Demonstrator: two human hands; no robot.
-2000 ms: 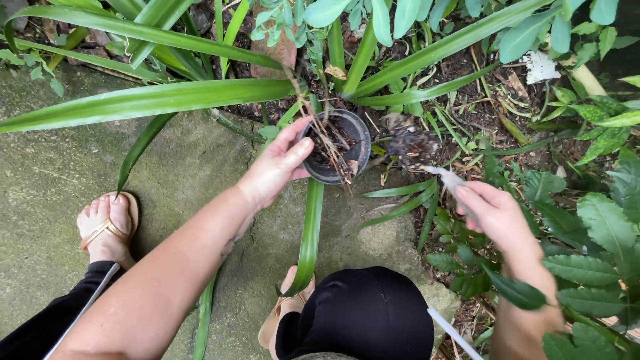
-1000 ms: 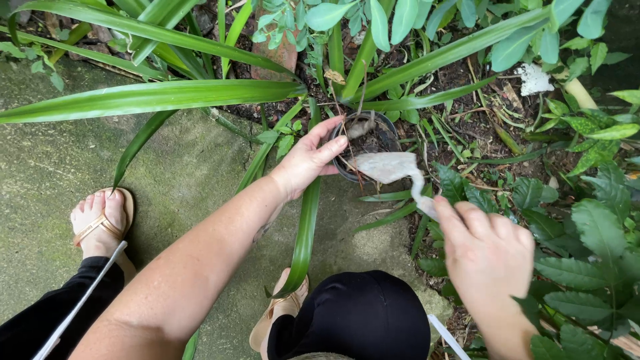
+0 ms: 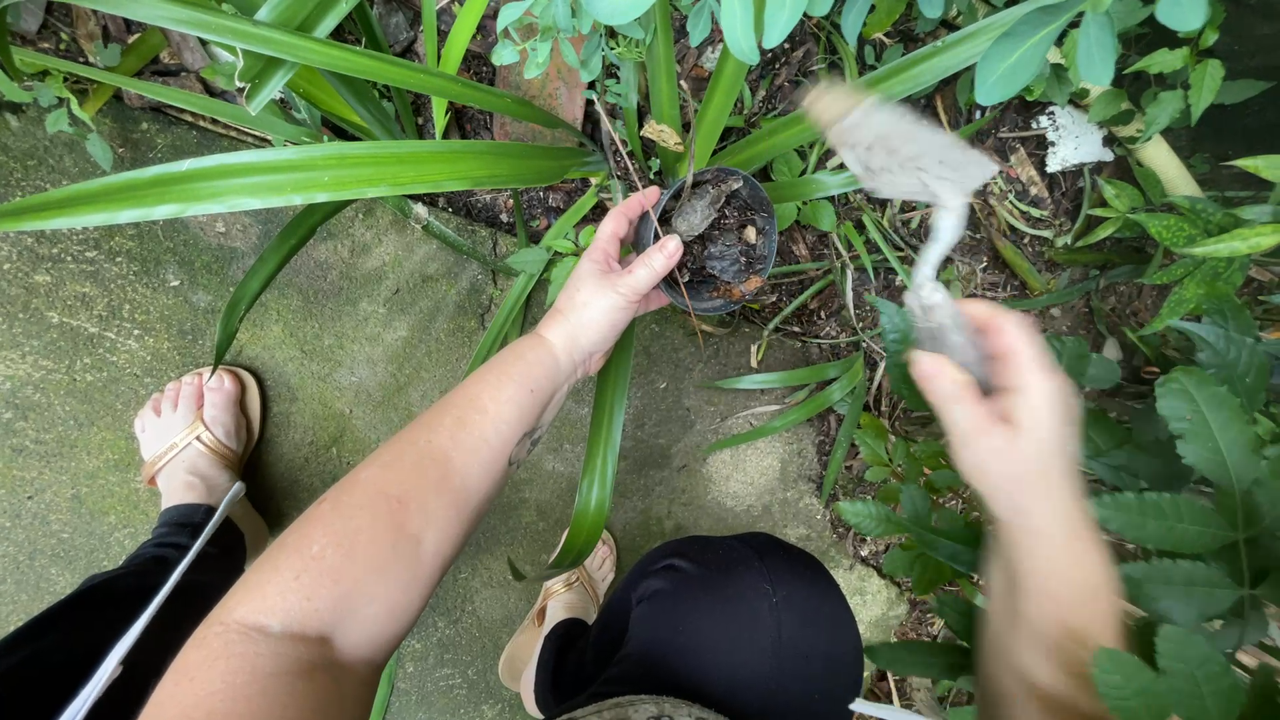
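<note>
My left hand grips the left rim of a round black plastic plant pot, its thumb over the edge. Dark soil, dry leaf litter and thin dry stems lie in the pot. To the right of the pot, my right hand is closed around the handle of a garden trowel. The trowel is blurred; its grey, dirt-covered blade is raised up and to the right of the pot, and its tip looks brownish.
Long strappy green leaves cross the upper left. Broad-leaved plants crowd the right side. A mossy concrete slab lies under my sandaled feet. A piece of brick and a white chunk rest on the soil bed.
The trowel was over the pot one second ago and is now up and to the right of it. The bundle of dry stems seen in the pot earlier has mostly gone from it.
</note>
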